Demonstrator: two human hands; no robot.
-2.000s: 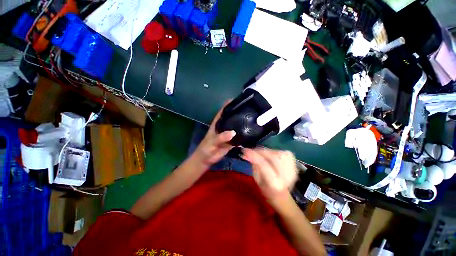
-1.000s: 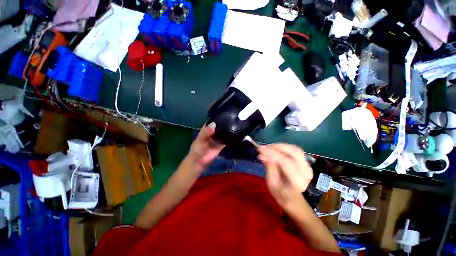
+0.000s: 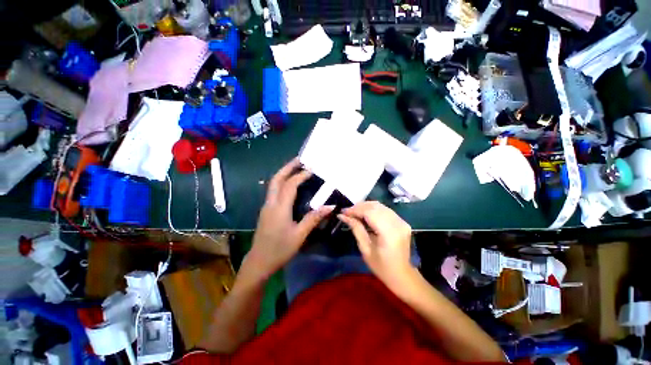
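Observation:
A white security camera (image 3: 350,160) with a black head (image 3: 307,199) rests at the front edge of the green bench, its white bracket (image 3: 428,160) to the right. A slim white antenna sticks out of the body towards my hands. My left hand (image 3: 282,217) holds the black head from the left, its thumb near the antenna's end. My right hand (image 3: 382,235) is at the head's near side, thumb and forefinger pinched on a small thin thing (image 3: 337,224), too small to name. The underside of the head is hidden.
A red round part (image 3: 193,155) and a loose white antenna (image 3: 218,185) lie left. Blue blocks (image 3: 214,114) stand behind them. A black mouse (image 3: 414,110), red-handled pliers (image 3: 380,82) and a parts organiser (image 3: 503,93) are at the back and right. Boxes of white cameras are below the bench.
The view has turned and shows more of the bench's back. The black head is tipped down and less visible. My left hand has moved up its side, and my hands are closer together.

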